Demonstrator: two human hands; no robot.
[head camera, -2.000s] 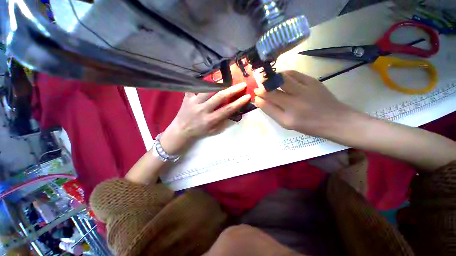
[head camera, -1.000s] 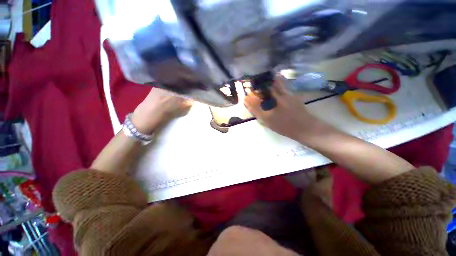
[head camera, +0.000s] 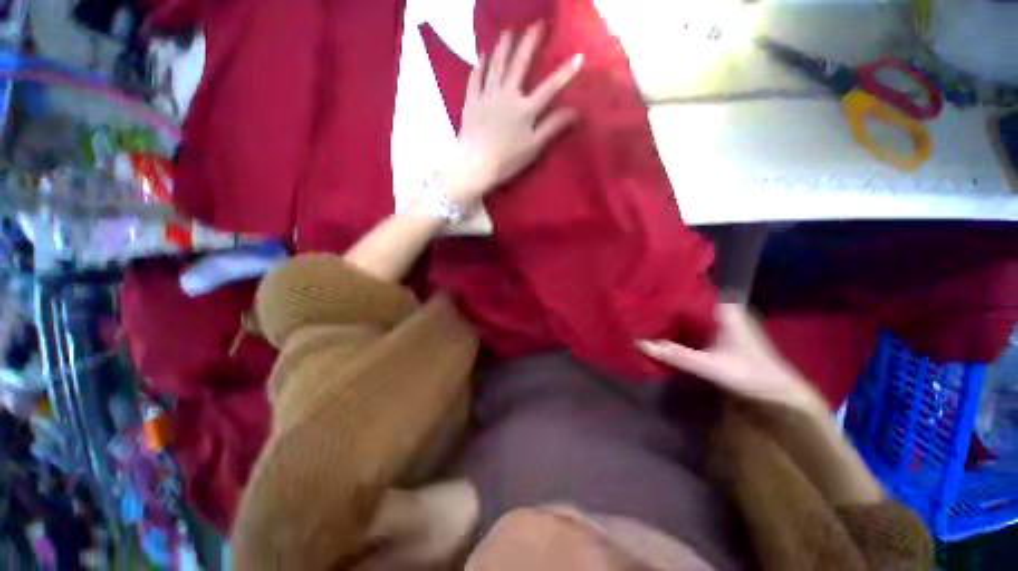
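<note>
A dark red garment panel (head camera: 608, 212) runs from the top of the view over the front edge of the pale table (head camera: 770, 167) into the lap. My left hand (head camera: 514, 117) lies on the panel's left part near the top, palm down with fingers spread. My right hand (head camera: 731, 357) is at the panel's lower right end over the lap, its thumb on the cloth. Its other fingers are hidden under or behind the cloth. The needle area is out of view.
Shears (head camera: 854, 89) with red and yellow loops lie on the table at the upper right. A blue plastic basket (head camera: 921, 413) stands at the lower right. More red cloth (head camera: 296, 123) hangs at the left, beside cluttered racks (head camera: 67, 335).
The view has shifted down, off the machine head. Both hands have left the needle area. A large red panel now lies across the table edge and lap, with my right hand lower on it.
</note>
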